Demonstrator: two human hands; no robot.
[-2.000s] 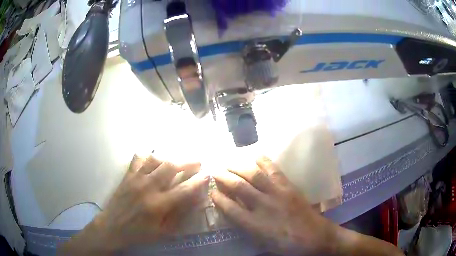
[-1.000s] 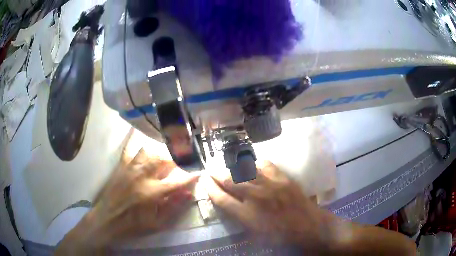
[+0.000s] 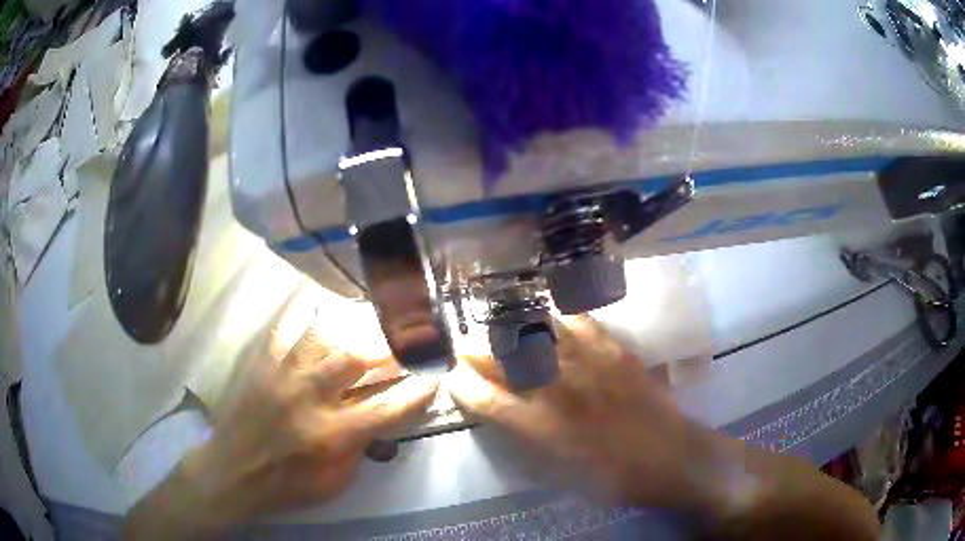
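A cream fabric panel lies on the machine table under the white sewing machine head. My left hand presses flat on the cloth, left of the shiny metal strip. My right hand lies on the cloth at the right, its fingers partly behind the dark grey block. The thumbs come close together below the metal strip. The needle and presser foot are lost in glare and behind the head parts. The small piece between the hands is hard to make out.
A dark grey lamp hangs left of the head. Purple fluffy cloth drapes over the head. Snips lie at the right. Cut pieces are piled at the far left. Ruler marks run along the front edge.
The camera view has shifted, so the head sits lower in the picture. The cloth between my hands has moved away from the front edge, baring the bed's dark outline. Both hands remain on it.
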